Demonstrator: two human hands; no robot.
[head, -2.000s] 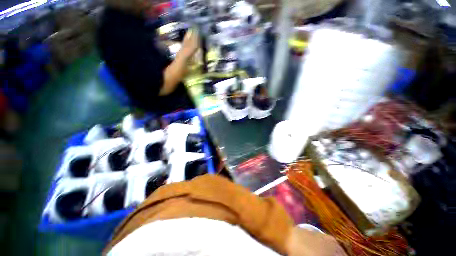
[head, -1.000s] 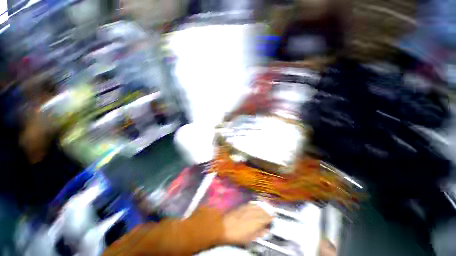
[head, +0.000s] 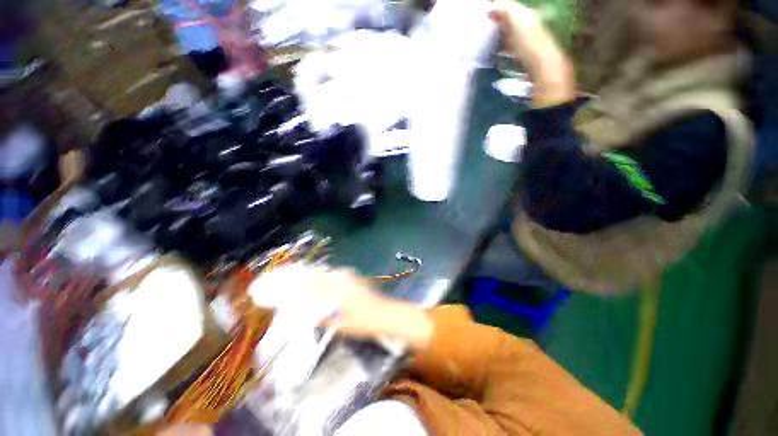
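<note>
My right hand (head: pixel 367 309), in an orange sleeve, reaches left over the bench and is blurred. Its fingers are at a pale, blurred white item (head: pixel 290 294); whether they grip it is unclear. A thin orange lead with a small end (head: pixel 408 262) lies on the green bench beyond the hand. Orange wires (head: pixel 217 379) lie left of the white item, beside the open carton (head: pixel 192 353) of white fittings (head: pixel 159 332). A skin-coloured patch at the bottom edge, probably my left hand (head: pixel 183 429), is cut off.
Black round housings (head: pixel 230 174) are heaped at back left. White parts (head: pixel 354 89) lie behind them, beside a tall white housing stack (head: pixel 439 128). A person in a dark sleeve (head: pixel 563 174) stands at right, with a hand at the stack's top. A white round part (head: pixel 505 142) lies near that sleeve.
The view has swung right, and the blue crate has left the picture. My right sleeve and hand now show clearly; my left sleeve is gone from view. The black heap and the person at right have come in.
</note>
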